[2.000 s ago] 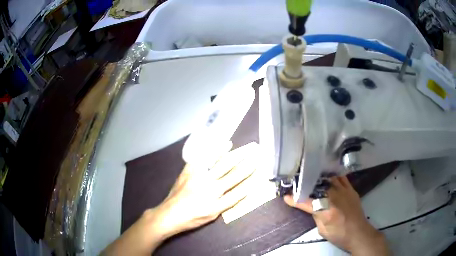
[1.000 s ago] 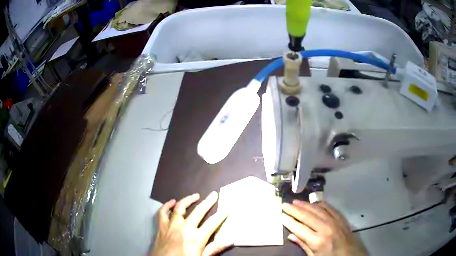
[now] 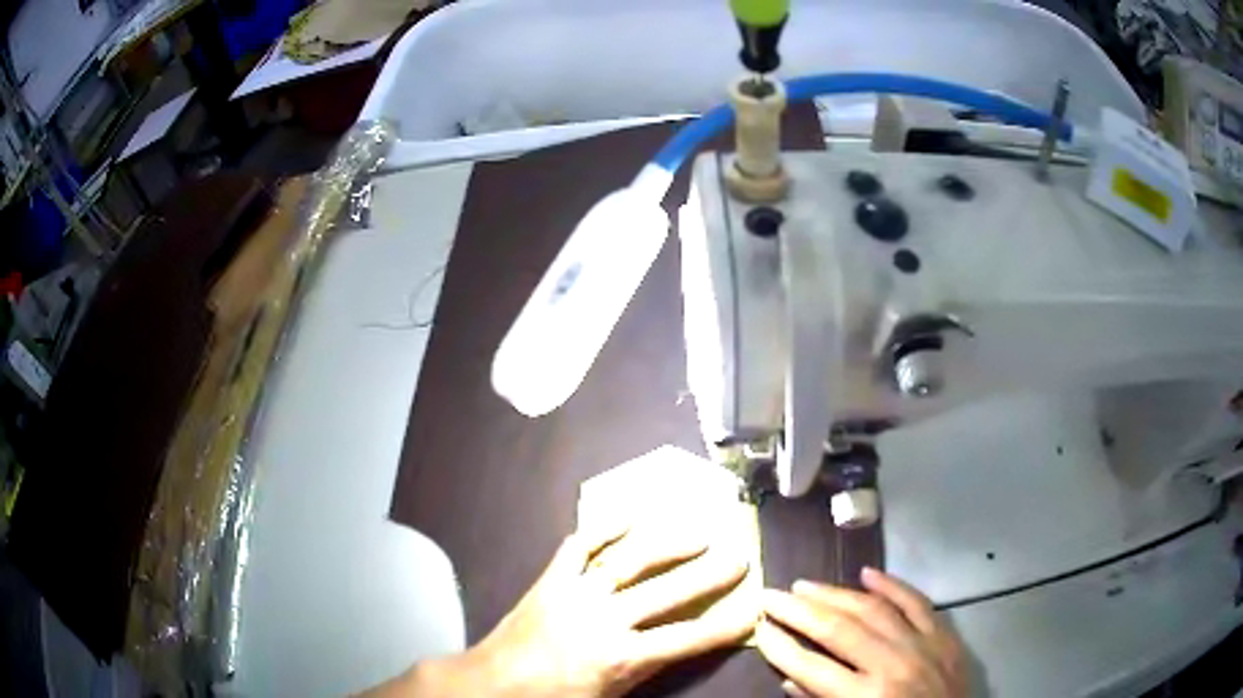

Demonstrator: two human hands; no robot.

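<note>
A pale patch pocket (image 3: 654,480), glaring white under the lamp, lies on a dark brown garment panel (image 3: 498,477), its pointed end away from me. Its right edge is beside the presser foot area (image 3: 766,477) of the white sewing machine (image 3: 941,286). My left hand (image 3: 634,600) lies flat on the pocket, fingers slightly spread, covering its lower part. My right hand (image 3: 866,638) rests on the panel at the pocket's lower right corner, fingertips near the left fingertips. Neither hand is closed round anything. The needle is too small to make out.
The white lamp (image 3: 584,303) on a blue flexible neck hangs left of the machine head. A green tool (image 3: 759,30) stands above a cream post (image 3: 757,137). Plastic-wrapped brown board (image 3: 239,396) lies along the left. A white trough (image 3: 573,62) is behind. A thread lies on the table.
The panel and pocket have turned from their earlier slant, with the pocket's point now facing away. My left hand has moved from beside the pocket onto it. My right hand sits lower, clear of the machine head.
</note>
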